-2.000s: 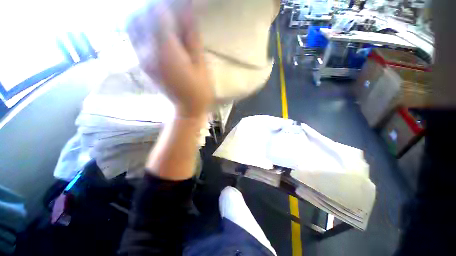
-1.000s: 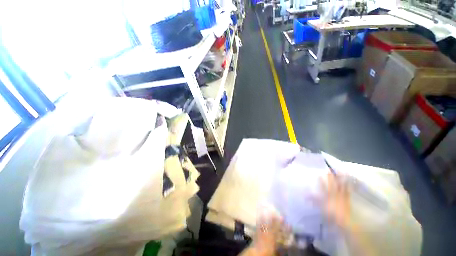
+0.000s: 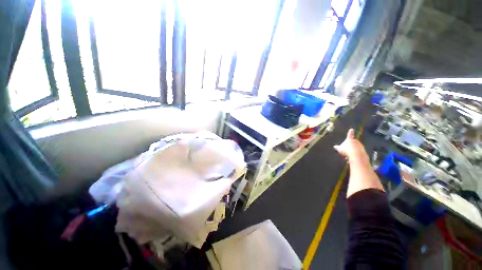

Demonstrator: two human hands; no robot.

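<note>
A large pile of off-white sewn cover panels [image 3: 174, 182] stands at the left centre, with uneven layered edges and a dark seam line on the top piece. A second off-white stack [image 3: 259, 248] shows at the bottom centre, cut off by the picture's edge. My right hand [image 3: 350, 146] is raised at the right of centre, over the aisle in the view. Its thumb points up, apart from the fingers, and I see nothing in it. It touches neither pile. My left hand is out of the picture.
White shelving [image 3: 259, 129] holds blue bins [image 3: 301, 103] under the bright windows. A yellow line [image 3: 325, 221] runs along the grey floor. Sewing tables and a blue bin [image 3: 391, 166] stand at the right. A red-pink tool [image 3: 73, 228] shows at the lower left.
The view has swung left and up. Both hands were at the lower stack; now only my right hand shows, raised away from it. The lower stack has slid mostly out of the picture.
</note>
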